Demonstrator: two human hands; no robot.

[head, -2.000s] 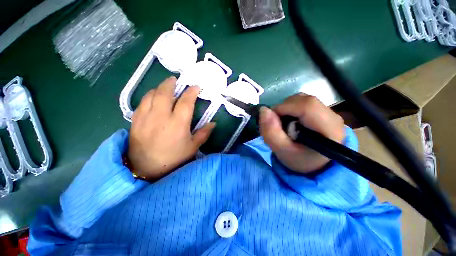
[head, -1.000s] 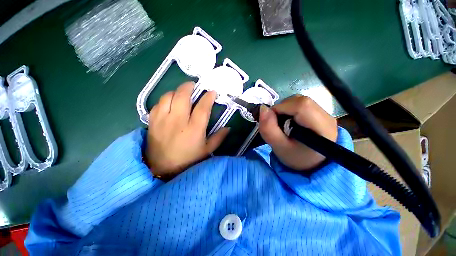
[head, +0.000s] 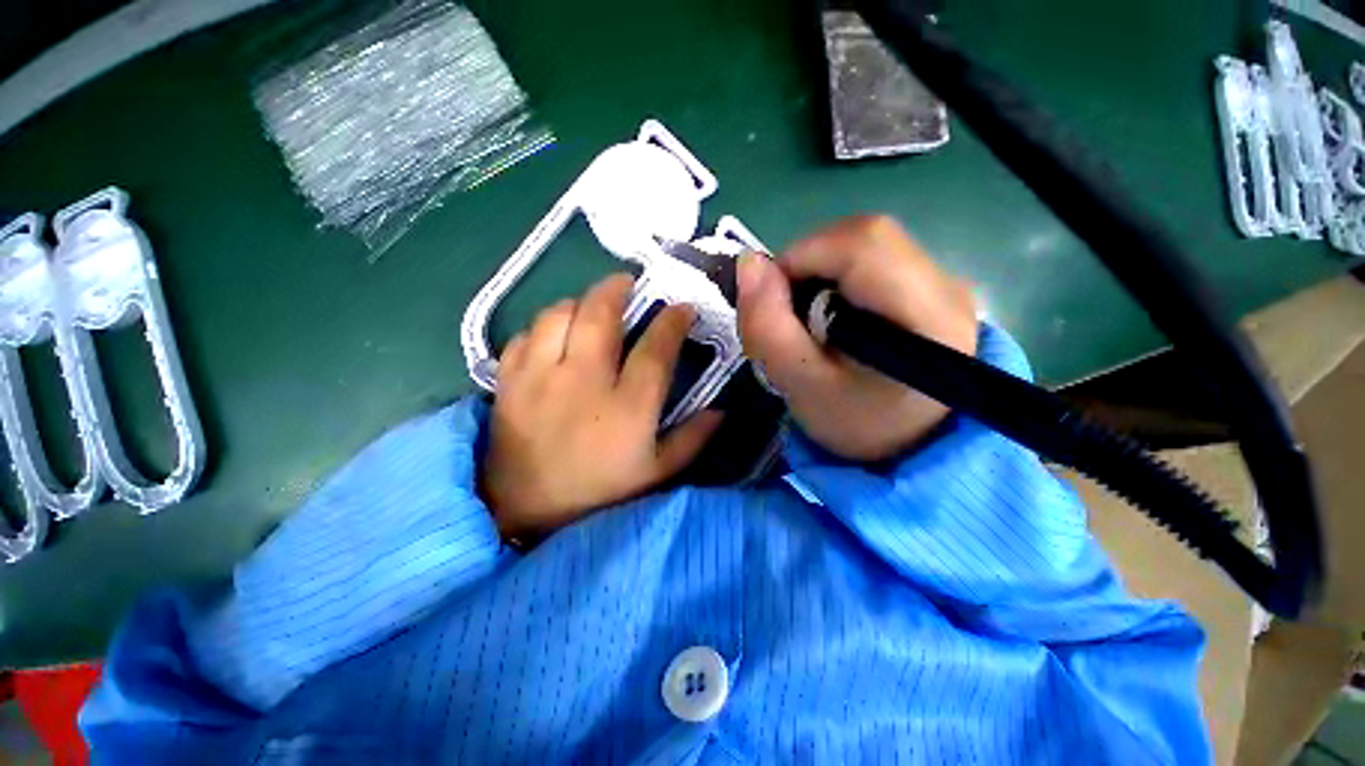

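Observation:
White plastic loop housings (head: 644, 202) lie overlapping on the green bench in front of me, their round disc ends towards the back. My left hand (head: 584, 412) lies palm down with spread fingers over the loops, fingertips on them just below the discs. My right hand (head: 861, 337) holds the black soldering iron (head: 898, 347) like a pen. Its tip touches or nearly touches the area between the first two discs. My right hand and the iron hide part of the loops on the right.
Wire bundle (head: 397, 112) at back left. More loops (head: 113, 344) at the left edge and a batch (head: 1280, 142) at the right. Grey-brown block (head: 883, 90) at the back. Black cord (head: 1153, 255) arcs across the right. Open cardboard box (head: 1317, 374) at lower right.
The iron tip has moved from beside the rightmost disc to the join near the leftmost one. The bench items appear shifted right in view. My left hand stays on the loops.

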